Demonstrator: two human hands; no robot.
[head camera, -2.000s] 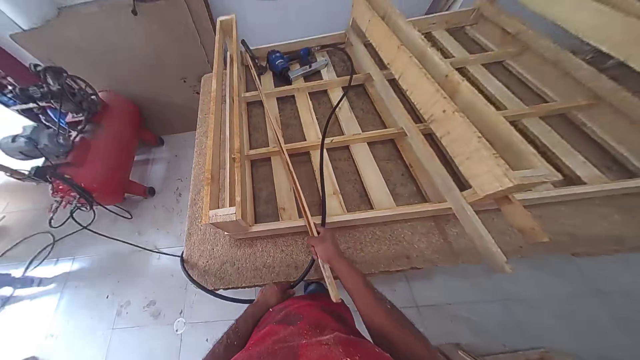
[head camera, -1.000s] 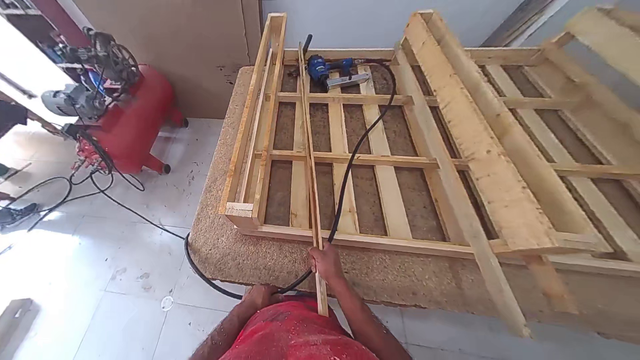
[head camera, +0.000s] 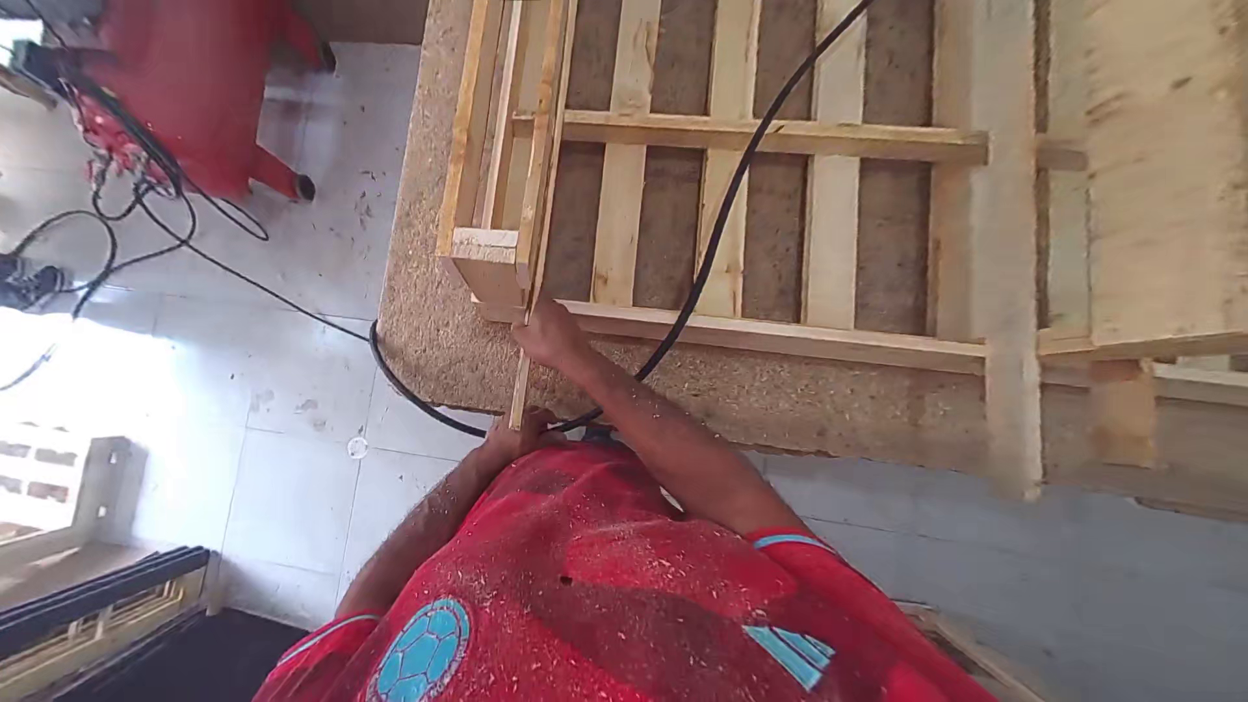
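My right hand (head camera: 551, 334) is closed around a long thin wooden strip (head camera: 521, 390) beside the near corner of a narrow wooden frame (head camera: 485, 244). The strip runs away from me along that frame's right side. My left hand (head camera: 522, 436) is at the strip's near end, close to my shirt and the black hose (head camera: 717, 224); whether its fingers grip the strip cannot be told. Right of the narrow frame lies a slatted wooden frame (head camera: 780, 327) on the brown board tabletop (head camera: 419, 331), with the hose across it.
Wide planks (head camera: 1160, 175) and a long board (head camera: 1012, 292) rest over the slatted frame at the right. A red air compressor (head camera: 195, 97) stands on the tiled floor at the upper left, its hoses (head camera: 107, 244) trailing. More wooden pieces (head camera: 58, 487) lie at the lower left.
The strip has moved left, from over the slats to beside the narrow frame, with my right hand still on it. The view has tipped down.
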